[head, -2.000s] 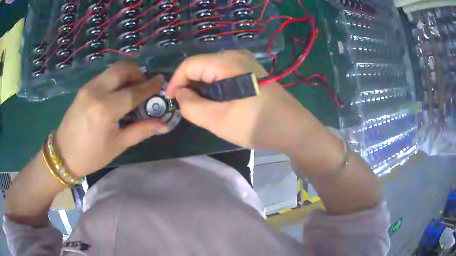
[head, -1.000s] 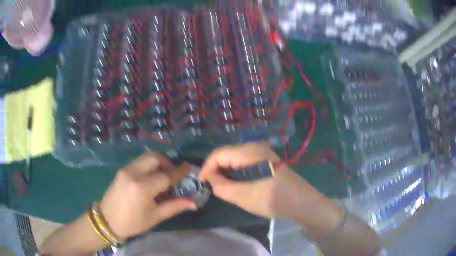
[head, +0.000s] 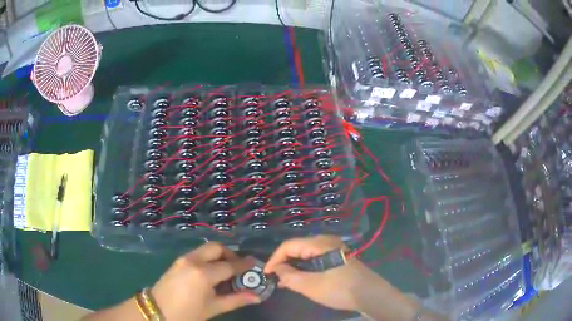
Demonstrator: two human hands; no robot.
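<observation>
My left hand (head: 197, 282) holds a round silver fixture with a pale centre ring (head: 252, 279), low in the middle of the view. My right hand (head: 326, 282) grips a black wired tool (head: 323, 261) like a pen, its fingertips at the fixture's right edge; the tool's tip is hidden by the fingers. A thick red cable (head: 376, 235) runs from the tool's end. Just beyond my hands, a clear blister tray (head: 108, 216) holds rows of small dark shiny components with thin red leads.
A yellow notepad (head: 76, 194) with a pen (head: 58, 210) lies left. A pink fan (head: 66, 66) stands upper left. A mostly unfilled blister tray (head: 464, 232) lies right. Stacked trays with white labels (head: 433, 100) stand upper right. Black cables (head: 182, 12) hang at the top edge.
The view has tilted up, so the hands sit lower and the whole tray, fan and stacked trays show. Both hands keep hold of the fixture and the tool.
</observation>
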